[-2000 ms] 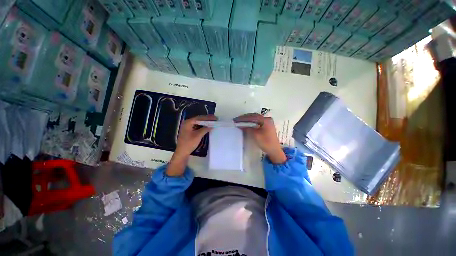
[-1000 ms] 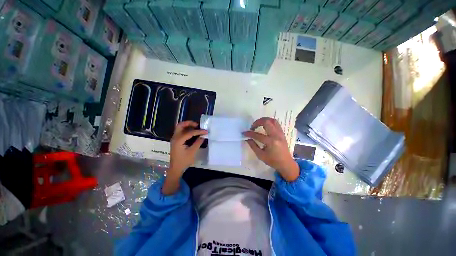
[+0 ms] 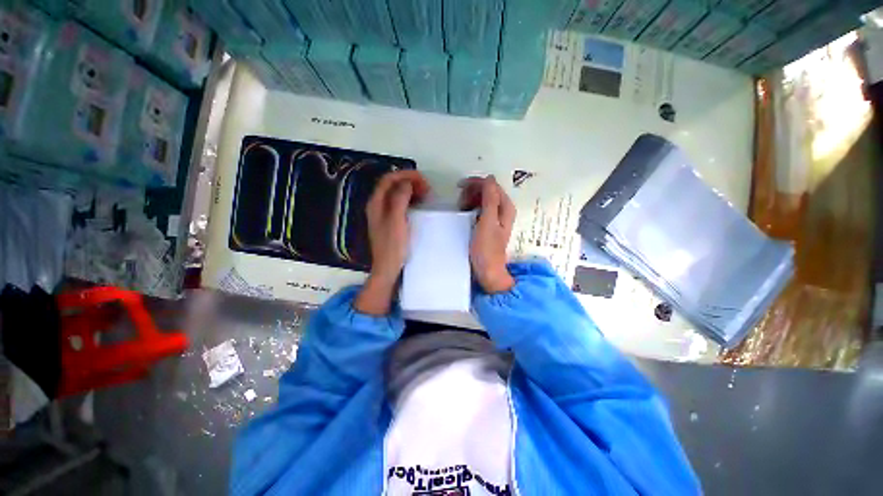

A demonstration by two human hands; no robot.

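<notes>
A white packed mailer [image 3: 438, 262] lies in front of me near the table's front edge, its bag folded snugly into a box shape. My left hand [image 3: 392, 225] is on its left side, with fingers curled over the far left corner. My right hand [image 3: 490, 231] is on its right side, with fingers curled at the far right corner. Both hands hold the mailer between them. The far edge of the mailer is partly hidden by the fingers.
A fanned stack of empty poly mailers [image 3: 685, 237] lies at the right. Teal product boxes [image 3: 426, 82] stand in rows at the back, more at the left. The printed board [image 3: 581, 145] covers the table. A red plastic stool [image 3: 114, 339] and litter are on the left floor.
The mailer's upper flap, raised and then partly folded earlier, now lies down flat. My hands have moved from the flap's ends to the mailer's far corners and sides. The view has shifted slightly.
</notes>
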